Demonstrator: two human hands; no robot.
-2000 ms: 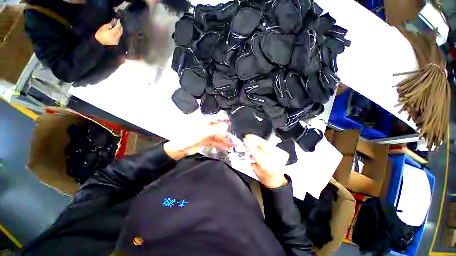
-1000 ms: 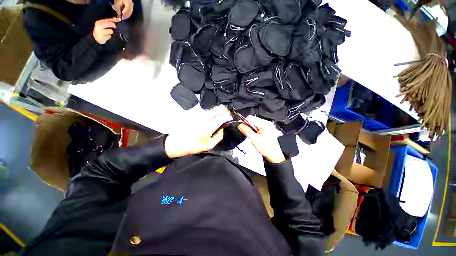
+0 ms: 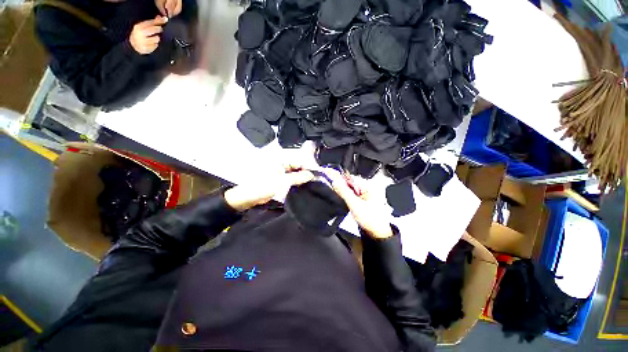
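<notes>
A black rounded pouch (image 3: 313, 205) hangs between my hands, close to my chest. My left hand (image 3: 270, 189) grips its upper left edge. My right hand (image 3: 358, 206) is at its upper right edge, and a thin reddish tool (image 3: 352, 184) shows at its fingers. The fingertips are overexposed, so their exact hold is unclear. A large pile of black pouches (image 3: 344, 82) with pale edge lines lies on the white table (image 3: 186, 148) ahead of my hands. One separate black pouch (image 3: 401, 198) lies on a white sheet (image 3: 441, 223) right of my right hand.
A coworker's hands (image 3: 147, 36) hold a small dark piece at upper left. An open carton (image 3: 76, 206) of black pieces stands at left. At right are another carton (image 3: 475, 295), a blue crate (image 3: 575, 320) and a bundle of brown strips (image 3: 599, 103).
The held pouch has turned so its rounded face shows below my hands, lower against my chest. My fingers have shifted along its upper edge. The view has moved slightly.
</notes>
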